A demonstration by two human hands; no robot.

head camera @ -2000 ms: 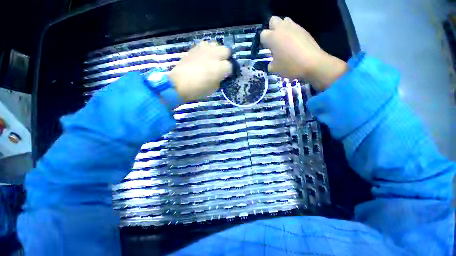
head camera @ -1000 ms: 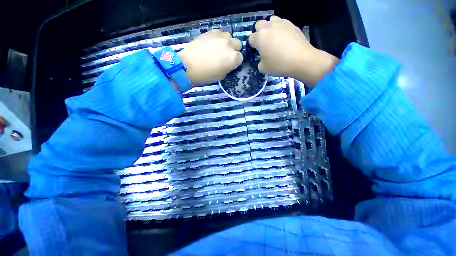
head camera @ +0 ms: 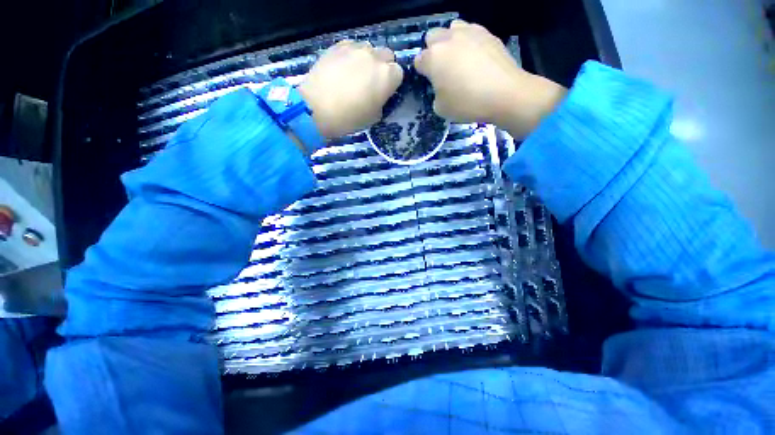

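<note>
My left hand and my right hand are close together over the far rows of silver strip workpieces. Fingers of both hands are curled, with black finger cots at the tips; whether they pinch a small part cannot be seen. The round white-rimmed parts dish rests on the rows just below the hands, its far part covered by them. Small dark specks lie in the dish.
The black tote tray surrounds the rows, its raised rim at left, back and right. Upright columns of pieces stand at the right side. A white control box with coloured buttons is at the far left. Grey floor shows at right.
My hands have come closer together and moved slightly away from me, uncovering more of the dish's middle. The left wrist has turned, and the whole view has shifted a little.
</note>
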